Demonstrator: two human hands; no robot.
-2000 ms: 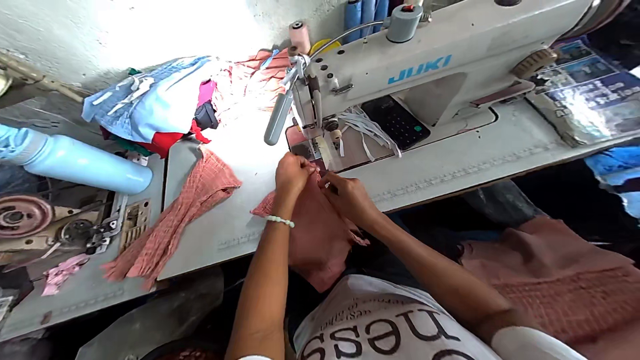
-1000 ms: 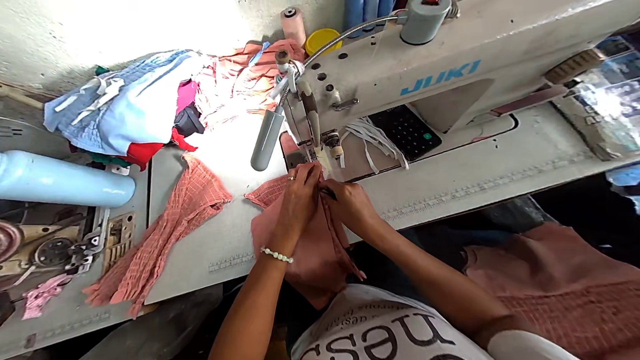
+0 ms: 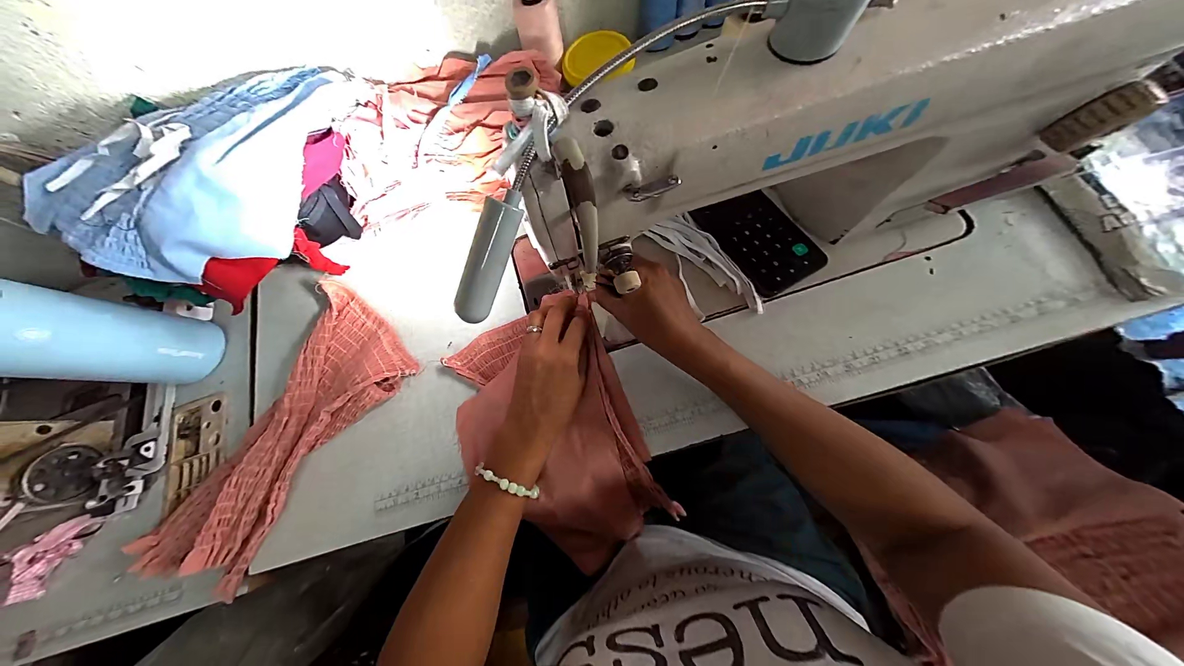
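Note:
A white Juki sewing machine [image 3: 832, 120] fills the upper right. Salmon-pink fabric [image 3: 592, 453] runs from its presser foot down over the table edge toward my lap. My left hand [image 3: 546, 370], with a ring and a beaded bracelet, lies on this fabric just below the foot, fingertips pressing it. Beside the needle area my right hand [image 3: 652, 301] is close to the fabric's edge, its fingertips partly hidden behind the presser-foot parts; whether they grip anything is unclear. A gray lamp head [image 3: 488, 259] hangs left of the needle. A gathered salmon fabric piece [image 3: 305, 416] lies to the left.
Blue garments [image 3: 213, 176] and red cloth are heaped at the back left. A light-blue bottle [image 3: 111, 333] lies at the left edge. White elastic strips [image 3: 708, 254] and a black calculator-like keypad [image 3: 763, 242] lie under the machine arm. More salmon fabric [image 3: 1091, 518] is at lower right.
My right hand has moved up beside the needle, from lower on the fabric. My left hand stays on the fabric below the foot. The view has moved closer.

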